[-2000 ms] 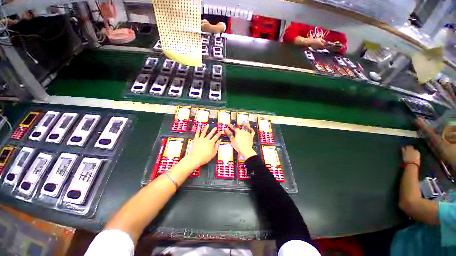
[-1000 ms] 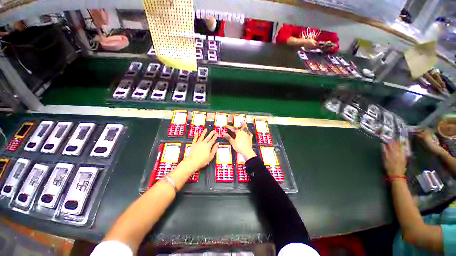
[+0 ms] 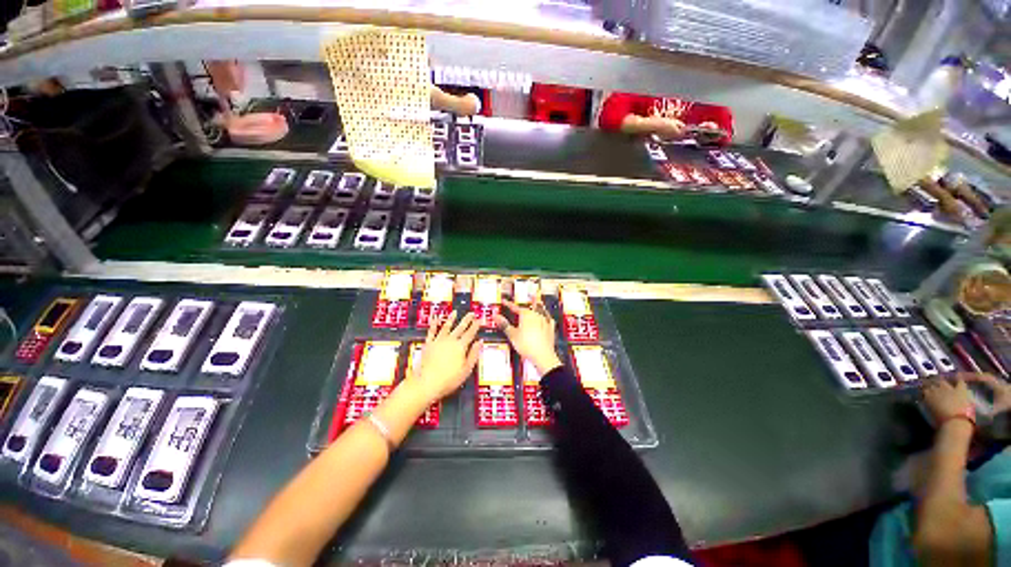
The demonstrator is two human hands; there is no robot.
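Note:
A clear tray holds two rows of red phones with yellow-orange frames, front side up. My left hand lies over the tray's middle, its fingertips at the lower edge of the middle back-row phone. My right hand is beside it, bent fingers over the phone to the right and a fingertip near the middle phone's keys. Both hands partly cover phones. All phones lie in the tray; none is lifted. The front-left pocket shows extra red at its left side.
A tray of mostly face-down white phones stands left. Another phone tray is on the green belt behind the pale rail. At right, a neighbour's hand is beside a tray. A yellow perforated sheet hangs ahead.
The view has tilted upward. The belt tray sits further left in view. The neighbour's tray, blurred in motion before, now lies flat at right. My hands stay over the same phones.

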